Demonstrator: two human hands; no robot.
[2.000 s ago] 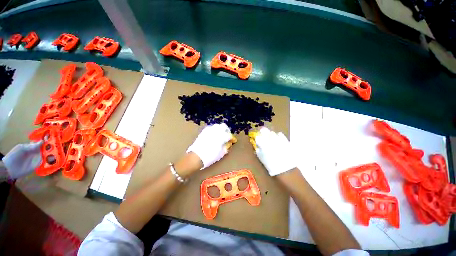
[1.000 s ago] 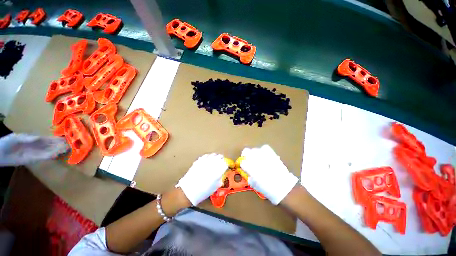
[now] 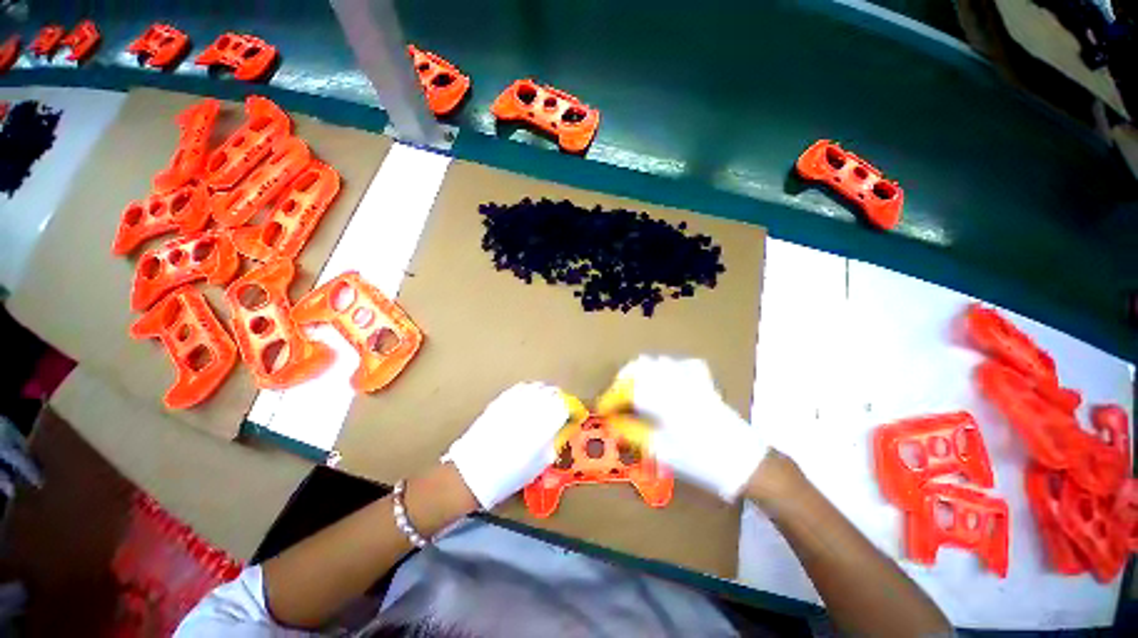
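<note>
An orange-red controller shell (image 3: pixel 597 464) lies on the cardboard work mat (image 3: pixel 437 349) close to my body, grips pointing toward me. My left hand (image 3: pixel 518 439), in a white glove with yellow fingertips, has its fingertips on the shell's upper left edge. My right hand (image 3: pixel 684 421), gloved the same way and blurred at the fingertips, is over the shell's upper right part. Whether either hand pinches a small part cannot be seen. A heap of small black parts (image 3: pixel 599 253) lies loose on the mat beyond my hands.
Loose shells (image 3: pixel 265 327) lie on the left mat. More shells (image 3: pixel 1042 436) are piled on the white surface at right. The green conveyor belt (image 3: pixel 699 125) carries spaced shells beyond the bench. A grey metal post (image 3: pixel 381 62) stands at the belt edge. A carton with a reddish mass (image 3: pixel 175 555) is lower left.
Over two seconds both hands came from the black heap back to the shell. Since one second ago my right hand has shifted slightly, uncovering the shell's right grip. Belt shells moved left; the neighbour's glove left view.
</note>
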